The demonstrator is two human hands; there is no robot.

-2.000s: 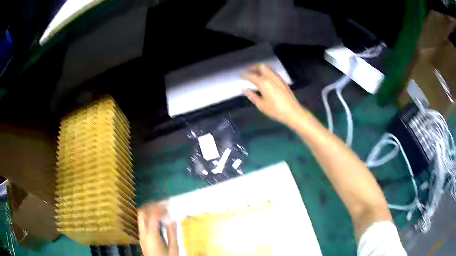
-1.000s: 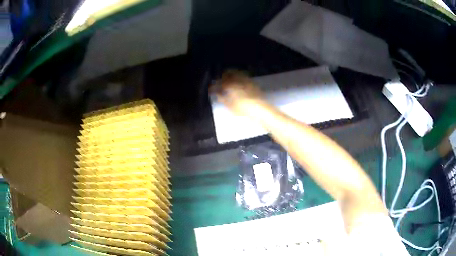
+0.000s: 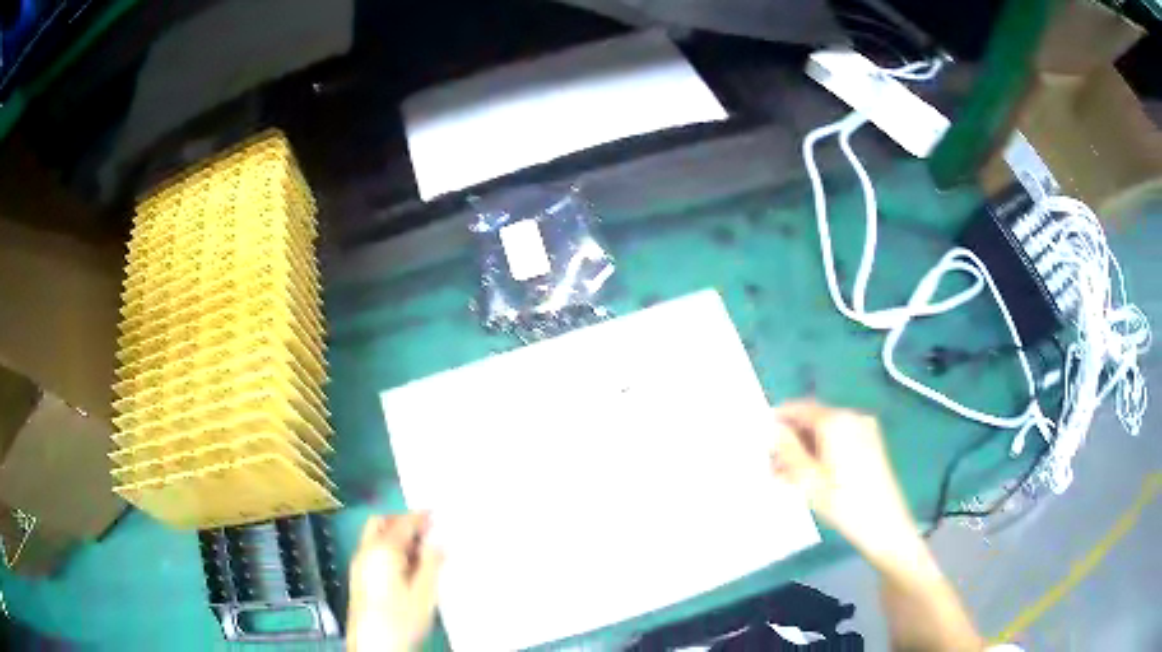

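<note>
The white work sheet (image 3: 586,471) lies in front of me, washed out by glare. No panel edge can be made out on it; one tiny dark speck shows near its middle top. My left hand (image 3: 398,573) is at the sheet's left edge with its fingers bent together. My right hand (image 3: 828,465) is at its right edge with thumb and fingers close together. Whether either hand grips the sheet or a washed-out panel cannot be told. The shiny clear component bag (image 3: 542,261) with a white label lies behind the sheet.
Stacked yellow panels (image 3: 223,344) stand at left above a black slotted rack (image 3: 270,580). A rear white sheet (image 3: 561,115) lies behind the bag. At right are a white cable (image 3: 841,255), a white power strip (image 3: 879,102), tangled thin cables (image 3: 1083,331) and a cardboard box (image 3: 1090,115).
My right hand has come back from the rear white sheet to the work sheet's right edge. My left hand has come into view at its left edge. The camera view has shifted.
</note>
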